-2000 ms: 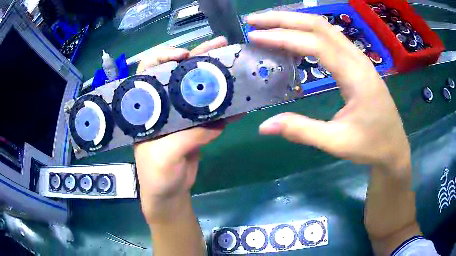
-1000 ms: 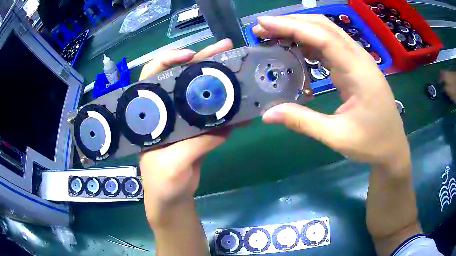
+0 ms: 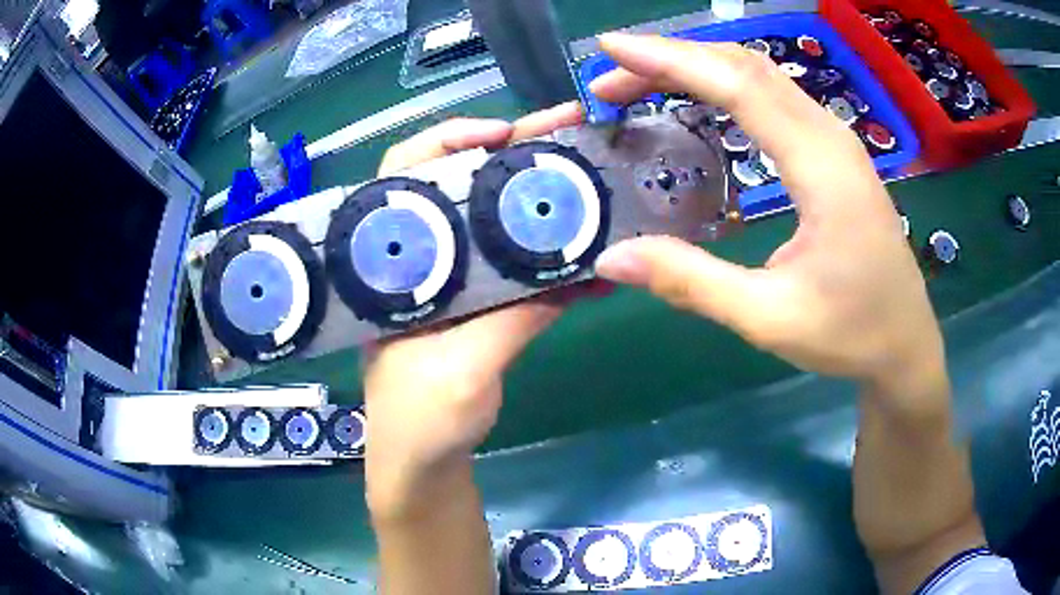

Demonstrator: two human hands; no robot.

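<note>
A grey metal fixture plate [image 3: 465, 250] is held up close to the camera, tilted with its right end higher. Three black-rimmed disc parts [image 3: 542, 209] with white arcs fill its left seats. The rightmost seat [image 3: 668, 180] is bare metal with small holes. My left hand [image 3: 436, 401] grips the plate from below and behind, its fingertips over the top edge. My right hand [image 3: 802, 233] is around the bare end, thumb tip by the lower edge beside the third disc, fingers at the top edge. Whether its fingertips press on the plate is hard to tell.
A filled plate [image 3: 279, 430] lies on the white feed tray [image 3: 151, 428] at left, another [image 3: 639, 556] on the green bench at bottom. The blue bin [image 3: 907, 140] and red bin [image 3: 1014, 122] hold discs. A white bottle [image 3: 265, 157], metal post [image 3: 523, 52] and loose discs [image 3: 943, 246] also show.
The held plate has shifted to the right with my left hand. My right thumb has moved up toward the plate's lower edge. The filled plate on the white tray has moved right.
</note>
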